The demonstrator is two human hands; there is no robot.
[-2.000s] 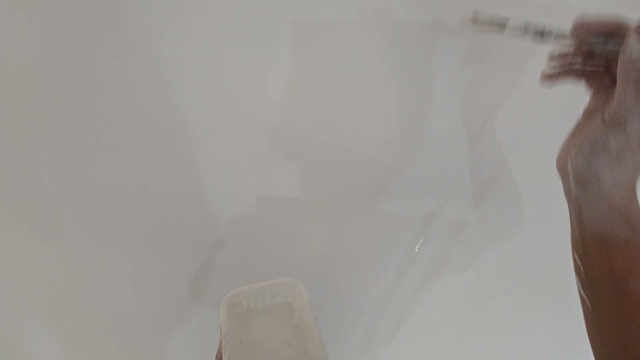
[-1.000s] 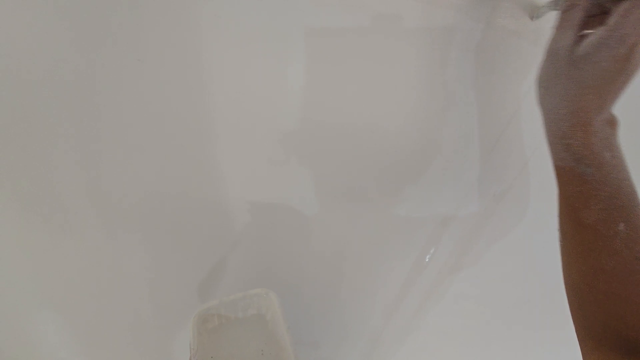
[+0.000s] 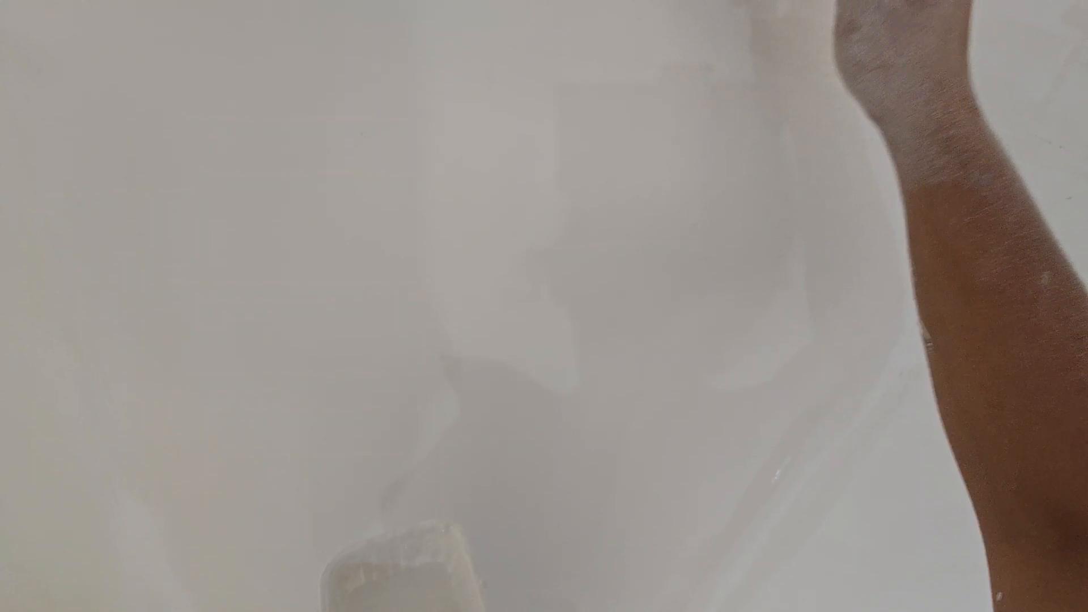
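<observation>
My right hand (image 3: 903, 34) shows only as its wrist end at the top right, dusted with pale powder; its fingers and whatever they hold are beyond the top edge. Before it spreads a smooth, off-white plastered surface (image 3: 340, 255) with faint shadows. At the bottom, left of centre, the end of a pale, round-cornered container (image 3: 399, 552) coated in whitish residue pokes into view. My left hand does not show.
The pale surface fills nearly the whole view. A faint diagonal streak with a small shiny spot (image 3: 778, 474) marks it at the lower right, left of my forearm.
My right hand has moved up until its fingers left the view; two seconds ago it held a long thin tool at the top right. The container shows further left than at first.
</observation>
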